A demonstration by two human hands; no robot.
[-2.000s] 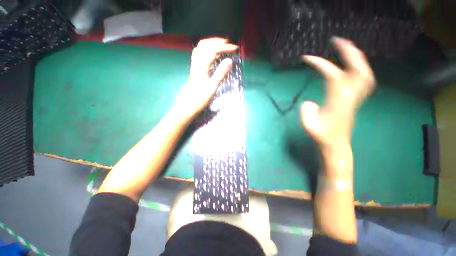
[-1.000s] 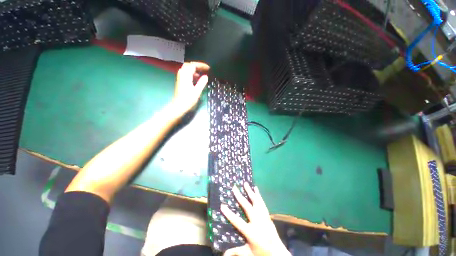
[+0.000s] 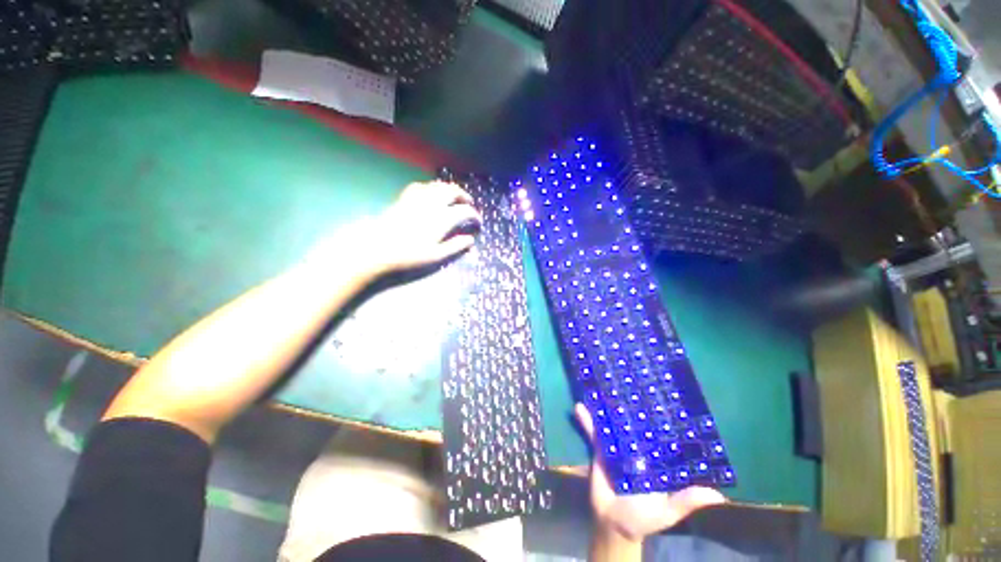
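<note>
A long black circuit board (image 3: 626,329) glows with rows of blue-white lights. It is tilted, and my right hand (image 3: 631,505) holds it at its near end. A second long board with unlit white dots (image 3: 492,373) lies beside it to the left, its near end over the bench edge. My left hand (image 3: 434,225) rests at the far left edge of this unlit board, fingers curled. Glare hides what its fingertips touch. The far end of the lit board nearly meets the unlit one.
Stacked dotted boards (image 3: 713,209) stand at the back right, more at the back left (image 3: 99,33). A white paper slip (image 3: 327,86) lies near a red line. A yellow block (image 3: 867,428) stands right, blue cable (image 3: 933,66) hangs upper right.
A lit board is now in my right hand, apart from the unlit board that my right hand touched a second ago. My left hand has moved slightly nearer and onto the board's edge.
</note>
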